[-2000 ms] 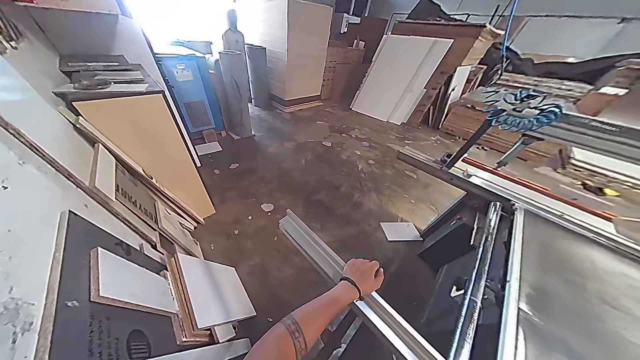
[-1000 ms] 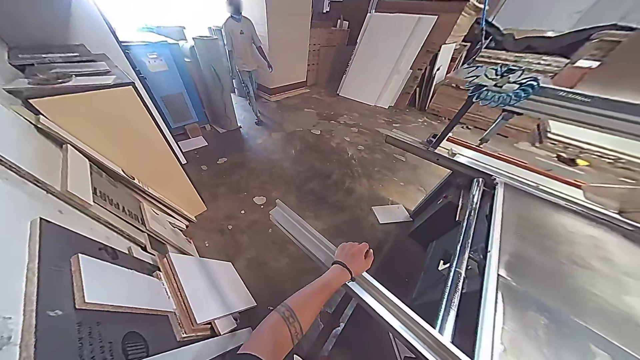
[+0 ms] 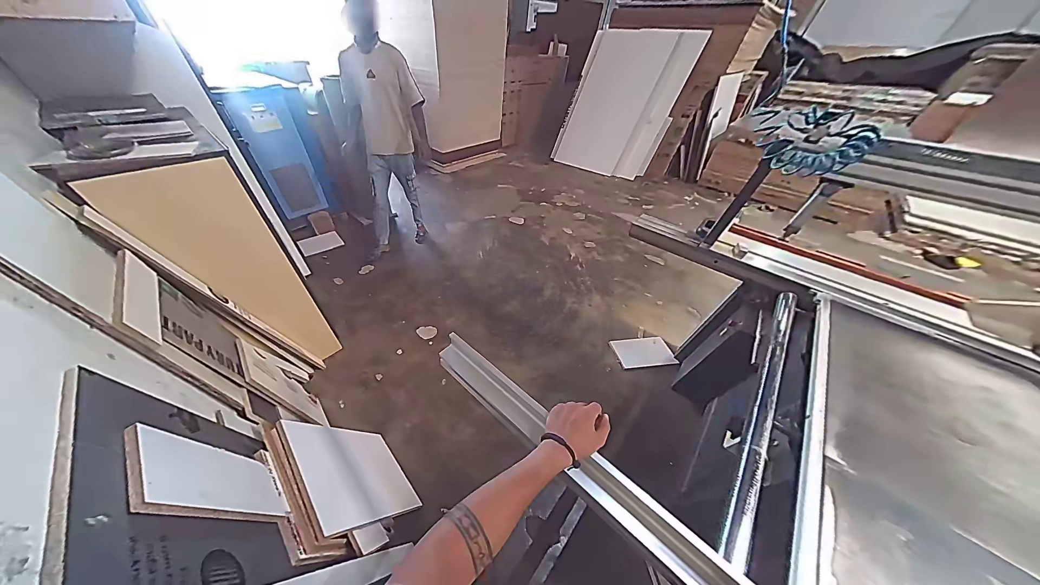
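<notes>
My left hand (image 3: pixel 578 429) is closed over a long aluminium rail (image 3: pixel 496 386), a dark band on its wrist. The rail runs from mid-floor down to the bottom edge, left of the machine. Right of the hand are a round chromed bar (image 3: pixel 760 439) and a broad metal machine table (image 3: pixel 934 447), which looks like part of a sliding table saw. My right hand is out of view.
A person (image 3: pixel 388 122) stands by a blue cabinet (image 3: pixel 272 150). Board offcuts (image 3: pixel 349 475) and a tan panel (image 3: pixel 211 252) lean at left. A white offcut (image 3: pixel 643 353) lies on the floor. White panels (image 3: pixel 630 101) lean at the back. A coiled blue hose (image 3: pixel 816 138) hangs at upper right.
The person, only partly seen behind the grey rolls at first, has come forward into the open floor. My left hand has stayed on the rail.
</notes>
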